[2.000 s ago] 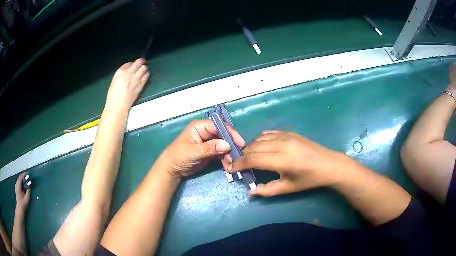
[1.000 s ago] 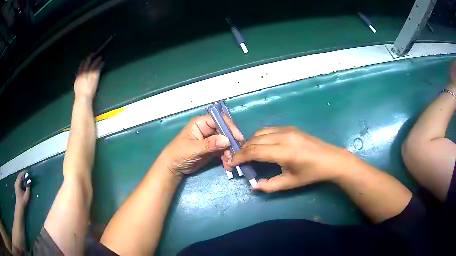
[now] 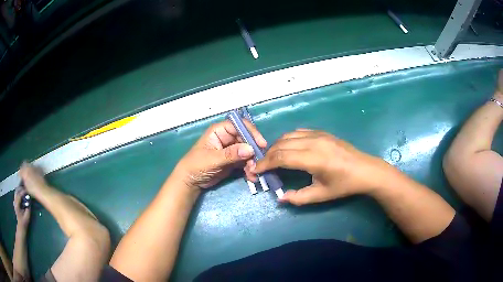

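A slim blue-grey tube unit (image 3: 246, 134) with a pale line along its length is held tilted, its white end piece (image 3: 279, 193) nearest me. My left hand (image 3: 223, 152) grips its middle between thumb and fingers. My right hand (image 3: 309, 164) has its fingers on the lower part and its thumb by the white end. Under my hands, more tube units lie on the green worktop (image 3: 220, 220); two of their white ends (image 3: 252, 187) show, and their middles are hidden by my fingers.
A pale rail (image 3: 215, 100) with a yellow strip (image 3: 107, 128) and a metal upright (image 3: 456, 27) borders the dark green conveyor belt. Two tube units (image 3: 249, 44) lie on the belt. Another person's arm (image 3: 71, 212) and a further hand are at left; a bent arm (image 3: 474, 143) is at right.
The neighbour's arm at left has drawn back from over the belt to the rail. The tube units on the belt have shifted left. My hands keep nearly the same hold on the tube unit.
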